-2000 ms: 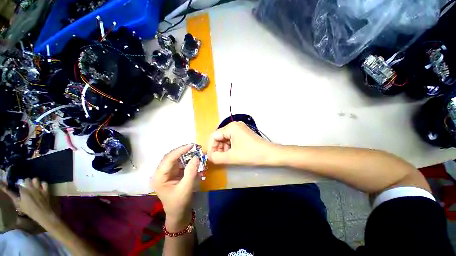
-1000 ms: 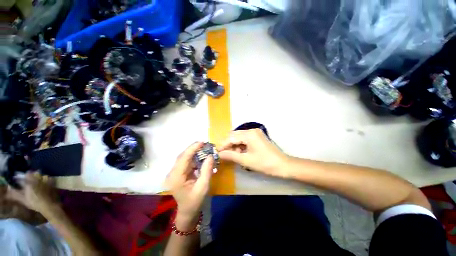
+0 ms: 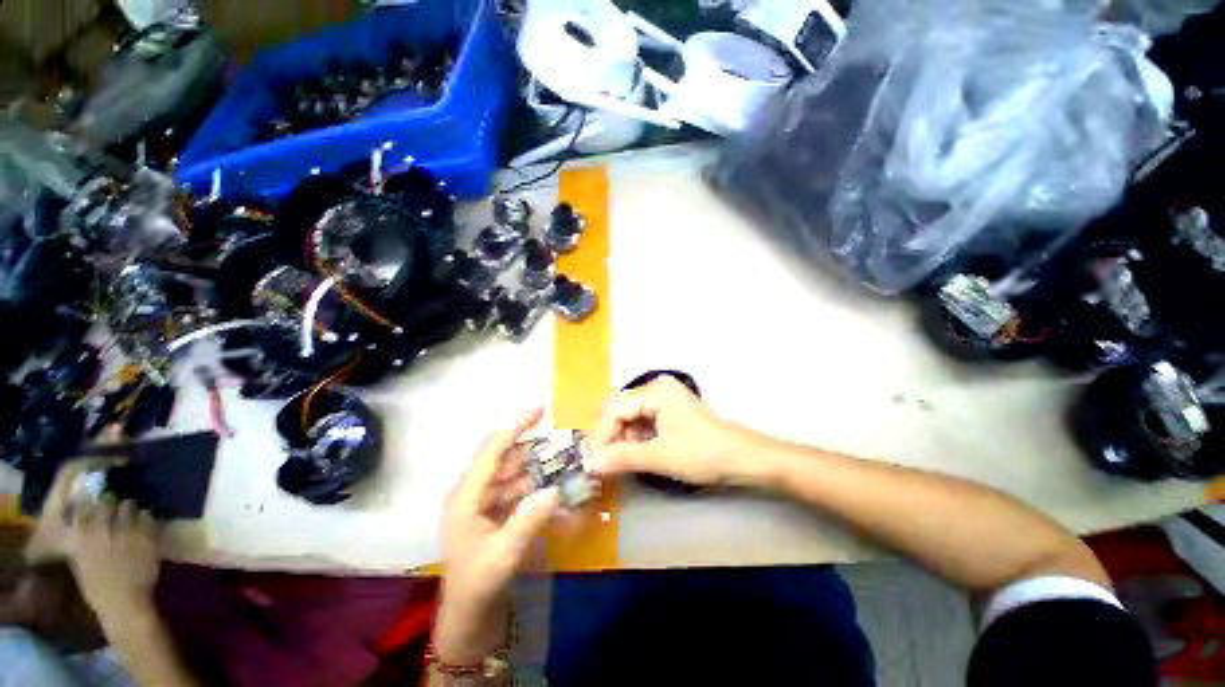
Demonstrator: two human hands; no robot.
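My left hand (image 3: 500,505) holds a small square silvery camera module (image 3: 562,467) between thumb and fingers, above the orange tape near the bench's front edge. My right hand (image 3: 665,436) is at the module's right side with thumb and fingertips pinched together. Whether the fingertips grip a thin wire or plug is too small to tell. A round black housing (image 3: 661,384) stands behind and partly under my right hand, mostly hidden by it.
Several spare modules (image 3: 571,298) cluster by the orange tape (image 3: 582,364). Wired black housings (image 3: 331,450) lie at left, below a blue bin (image 3: 336,164). A plastic bag (image 3: 927,148) and housings with modules (image 3: 1142,421) are at right. Another person's hands (image 3: 101,537) are far left.
The view has shifted, showing more of the bin and white casings at the back. The module in my left hand has turned, showing its flat silvery side. Both hands stay close together.
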